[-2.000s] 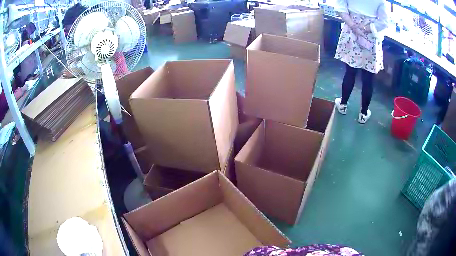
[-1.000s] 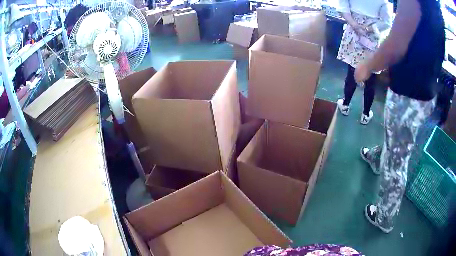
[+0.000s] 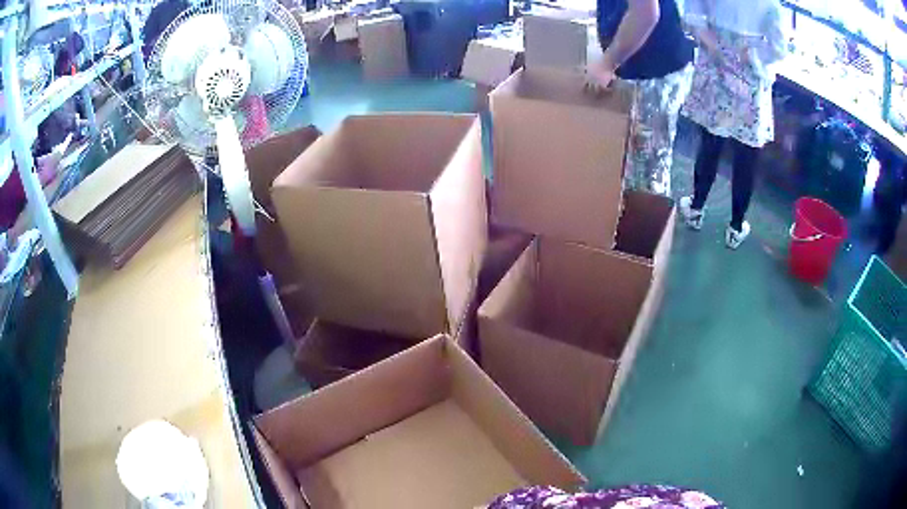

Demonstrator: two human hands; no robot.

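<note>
No hand of mine is in the picture. A round white bundle, perhaps a wrapped piece [image 3: 161, 459], lies on the cardboard-covered bench [image 3: 139, 348] at the lower left; it is overexposed and no metal shows. A large open carton [image 3: 358, 398] stands beside the bench at the bottom centre, with bare cardboard visible inside; its near part is cut off by the picture's edge. Purple patterned cloth shows at the bottom edge.
Tall open cartons [image 3: 368, 254] are piled beyond, next to a pedestal fan [image 3: 223, 84]. Flat cardboard sheets [image 3: 129, 204] are stacked on the bench. Two people [image 3: 736, 89] stand at the back. A red bucket [image 3: 816, 242] and green crate [image 3: 860, 363] are on the floor.
The person in the dark top has moved from the right to behind the tall carton, with a hand at its rim. The view has shifted slightly; the bundle and cartons look the same.
</note>
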